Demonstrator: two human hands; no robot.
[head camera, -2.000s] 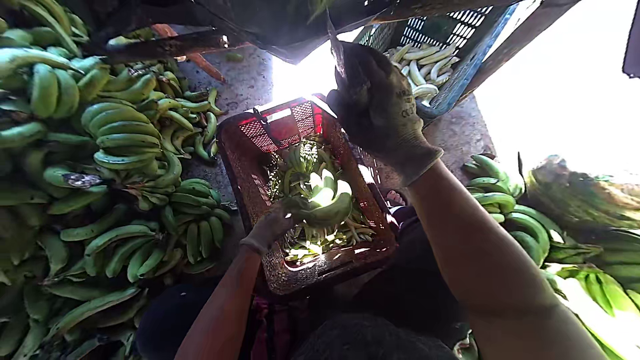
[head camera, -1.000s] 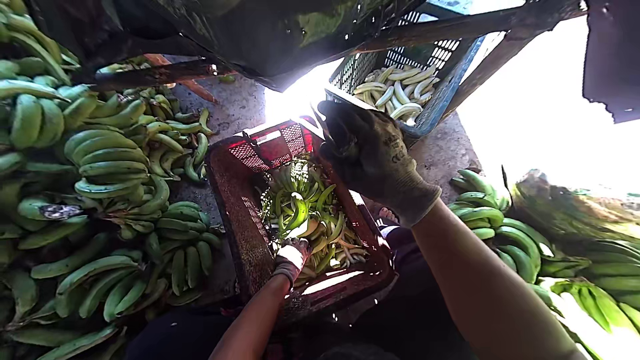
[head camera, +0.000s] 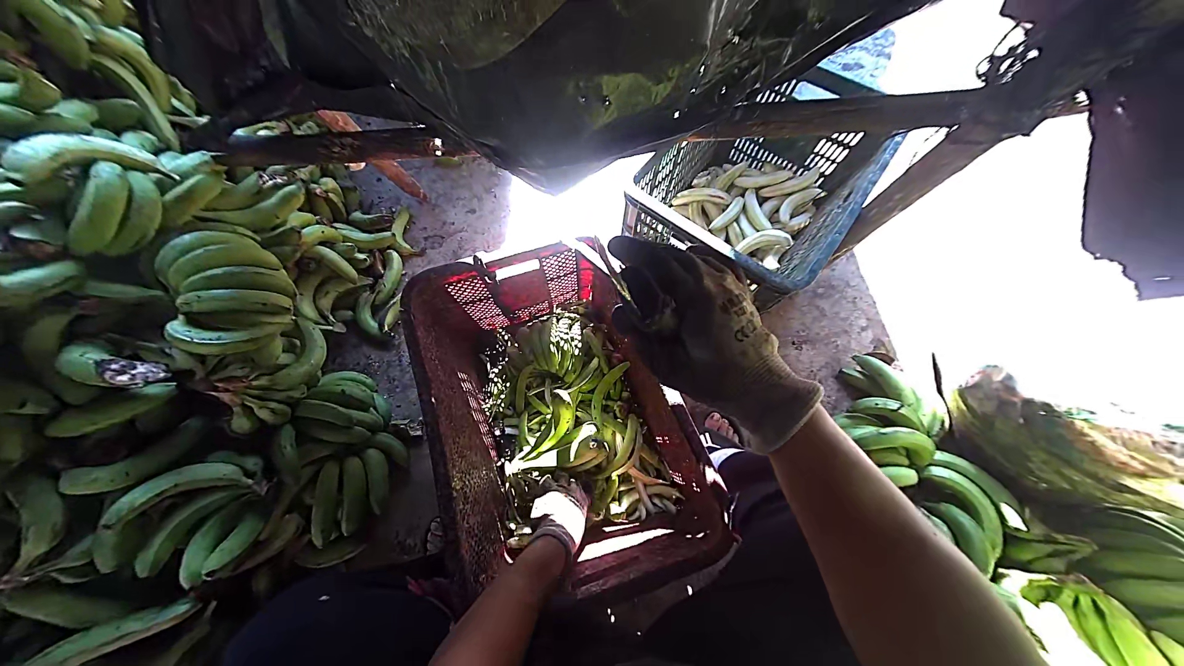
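Observation:
My left hand (head camera: 558, 514), in a pale glove, reaches into the red plastic crate (head camera: 442, 435) at the near end of a heap of green banana peels (head camera: 573, 398). Its fingers are partly hidden, so what it grips does not show. My right hand (head camera: 698, 328), in a gray work glove with dark palm and fingers, is over the crate's right rim, curled around a knife (head camera: 606, 264) whose thin blade points up and left. Beyond it, a blue-green plastic crate (head camera: 814, 259) holds peeled green bananas (head camera: 754, 203).
Hands of green bananas (head camera: 227, 287) are piled on the left, and more bunches (head camera: 925, 462) lie at the right. Dark sheeting (head camera: 555, 83) sags across the top above wooden poles (head camera: 851, 116). Concrete floor (head camera: 453, 208) shows between the pile and the crates.
Two seconds ago my left hand held a green banana piece over the red crate; it has since moved down into the peels. My right hand still holds the knife near the rim.

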